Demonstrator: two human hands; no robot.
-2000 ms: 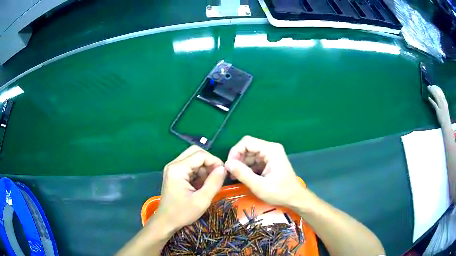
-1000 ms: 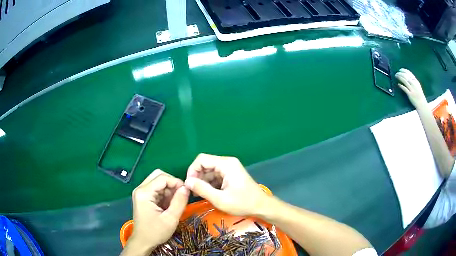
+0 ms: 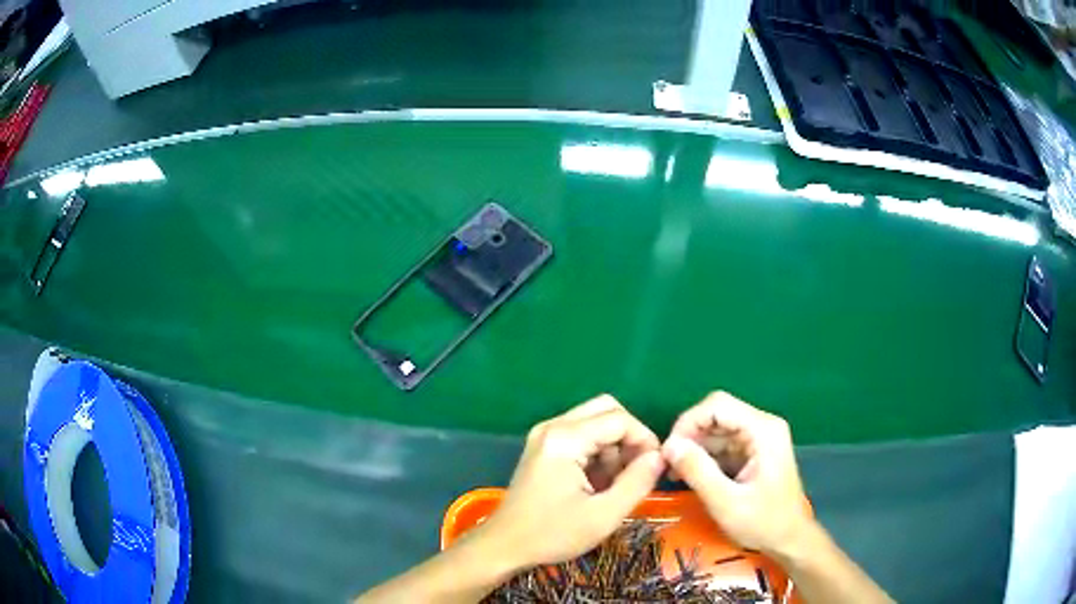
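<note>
My left hand [image 3: 581, 484] and my right hand [image 3: 743, 472] are bare and meet at the fingertips above the front edge of the belt. Thumb and forefinger of each hand are pinched together on a tiny dark side part [image 3: 667, 460], mostly hidden by the fingertips. Below the hands is an orange parts bin [image 3: 472, 507] heaped with thin dark and copper-coloured parts [image 3: 614, 572]; my hands and forearms cover some of it. A black phone middle frame [image 3: 502, 262] lies slanted on the green belt, apart from my hands, its solid camera end at upper right.
The green conveyor belt [image 3: 283, 271] carries other frames at far left [image 3: 57, 242] and far right [image 3: 1036, 319]. A blue reel [image 3: 61, 413] is at lower left, a white sheet [image 3: 1044, 519] at lower right. Beyond the belt are a white post [image 3: 716, 59] and a black blister tray [image 3: 873, 89].
The view has swung left, bringing the blue reel and a frame at far left into sight. The other person's hand is out of view. My hands remain pinched together over the bin.
</note>
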